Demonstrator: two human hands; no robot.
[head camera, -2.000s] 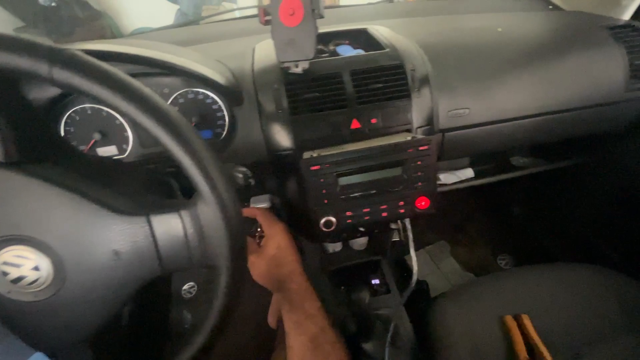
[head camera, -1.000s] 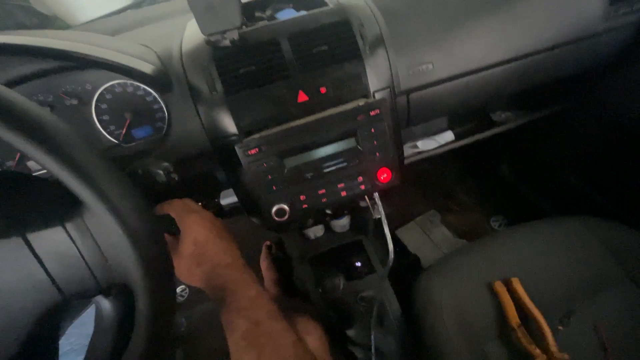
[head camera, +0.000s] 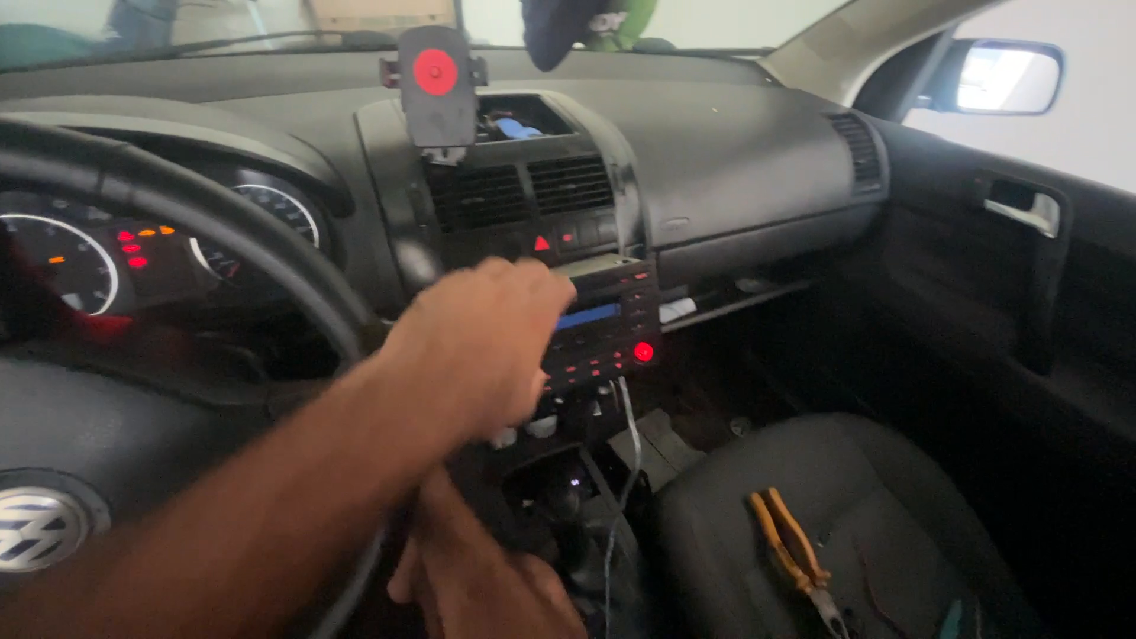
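My left hand (head camera: 484, 342), blurred, reaches in from the lower left across the steering wheel (head camera: 257, 240) and covers the left part of the car radio (head camera: 635, 306). Its fingers are curled and any object in them is hidden. Lower down, below the left wrist, my right hand (head camera: 497, 577) is near the wheel's lower right side, partly cut off by the bottom edge; whether it holds something cannot be told. The radio's display is lit blue, with a red glowing knob at its right. Red and orange warning lights (head camera: 138, 248) show in the instrument cluster (head camera: 106, 266).
Orange-handled pliers (head camera: 790, 541) lie on the dark passenger seat (head camera: 852, 470). A pale cable (head camera: 632, 426) hangs below the radio beside the centre console. A phone holder (head camera: 437, 89) stands before the open dashboard tray (head camera: 532, 115). The passenger door (head camera: 1003, 293) is at the right.
My left hand has come into view in front of the radio. My right hand was beside the steering column earlier and is now lower. Cluster warning lights and the blue display have lit up.
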